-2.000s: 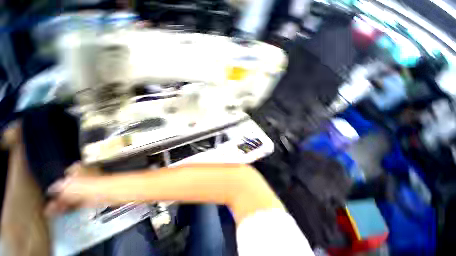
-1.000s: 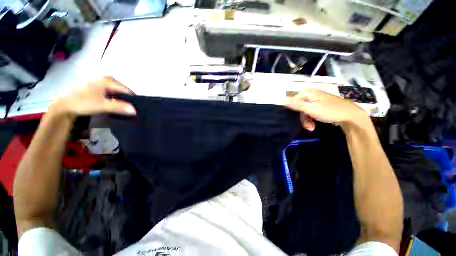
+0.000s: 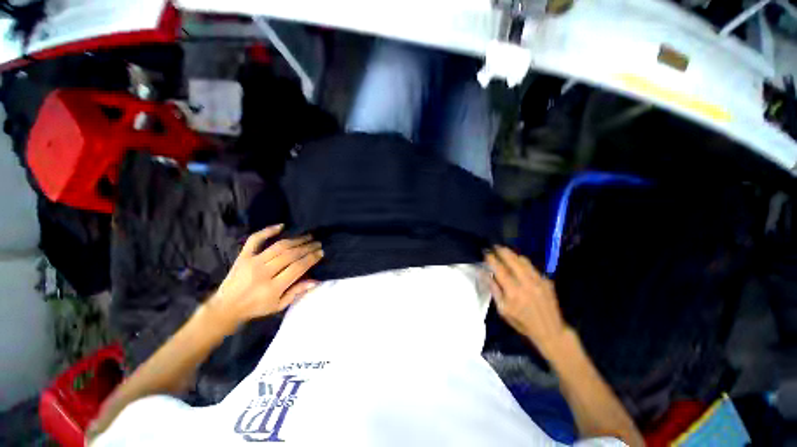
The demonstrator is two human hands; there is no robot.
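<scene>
A black garment point(image 3: 393, 196) lies over my lap, its straight waistband edge along the front of my white shirt. My left hand point(image 3: 275, 272) is on the garment's left end, with the fingers over the cloth edge and the thumb partly hidden. My right hand point(image 3: 523, 288) is at its right end, with the fingertips at the cloth edge. The white machine table point(image 3: 419, 28) is above the garment in the view, apart from it.
A red plastic stool point(image 3: 65, 150) lies on the left, and another red plastic item point(image 3: 83, 393) is at the lower left. Dark cloth is piled at the left point(image 3: 175, 244) and right point(image 3: 647, 288). A blue crate rim point(image 3: 559, 218) is right of my lap.
The garment has moved from in front of the machine table down onto my lap. Both hands have come down with it and closer together. The view has tilted down towards my body.
</scene>
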